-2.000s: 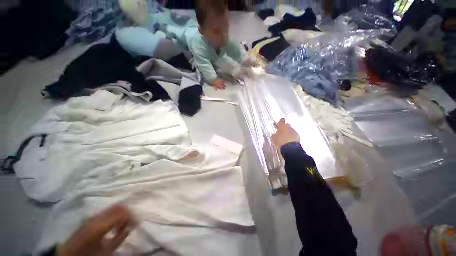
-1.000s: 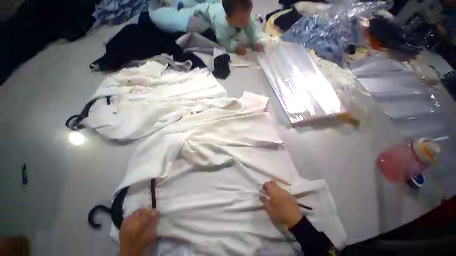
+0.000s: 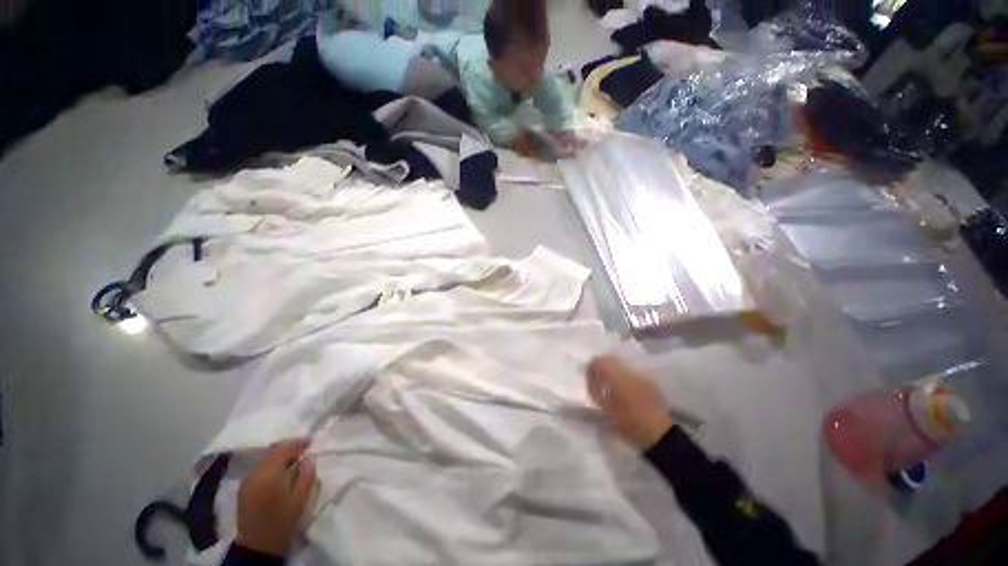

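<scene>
A white shirt lies spread on the table in front of me, with a black hanger showing at its left end, hook to the left. My left hand pinches the shirt's cloth near the hanger. My right hand is at the shirt's right part, blurred, fingers curled; a thin dark stick shows beside its palm. Whether its fingertips grip cloth is unclear. Another white shirt on a hanger lies just beyond.
Stacked clear bags lie right of the shirts. A pink bottle stands at right. Dark garments lie beyond. A baby is at the far side near the bags. Plastic-wrapped garments lie far right.
My right hand has gone from the clear bags to the near shirt. My left hand has come to the collar end. The near shirt's cloth has shifted and its front folds look different.
</scene>
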